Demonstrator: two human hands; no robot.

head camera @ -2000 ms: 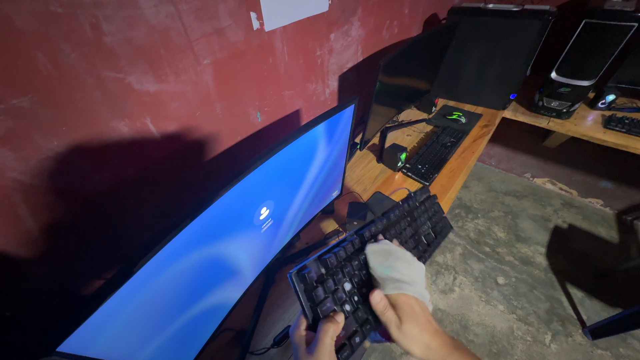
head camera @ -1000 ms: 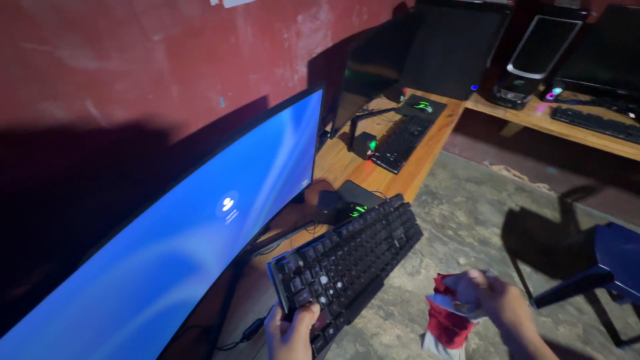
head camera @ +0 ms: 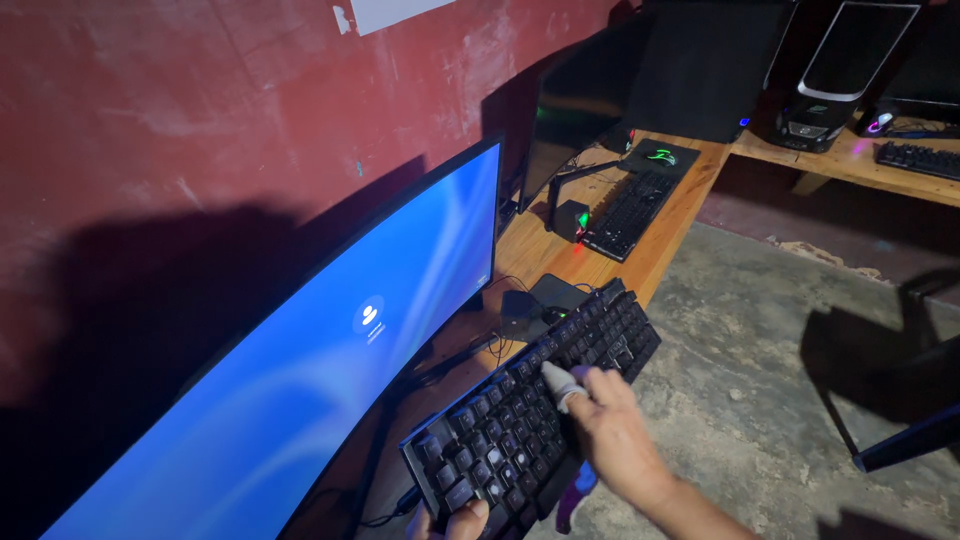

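A black keyboard (head camera: pixel 525 420) is held tilted above the desk edge, in front of a curved monitor (head camera: pixel 360 300) lit blue. My left hand (head camera: pixel 454 521) grips its near left corner, thumb on top. My right hand (head camera: pixel 611 427) is over the middle of the keys, holding a cloth (head camera: pixel 561 384); a pale, pointed fold of it touches the keys, and a darker part hangs below the keyboard. Some keys at the left bear pale spots of light. Behind the keyboard, a mouse (head camera: pixel 553 315) with a green light lies partly hidden.
Farther along the wooden desk (head camera: pixel 675 240) are a second keyboard (head camera: pixel 631 216), a small speaker (head camera: pixel 571 220), a lit mouse (head camera: pixel 661 157) and a dark monitor (head camera: pixel 577 105). A computer tower (head camera: pixel 817 97) stands on the far desk. A dark chair (head camera: pixel 911 439) is at the right on the concrete floor.
One second ago my right hand was off to the right of the keyboard with the red and white cloth; it is now back over the keys. My left hand has kept its hold.
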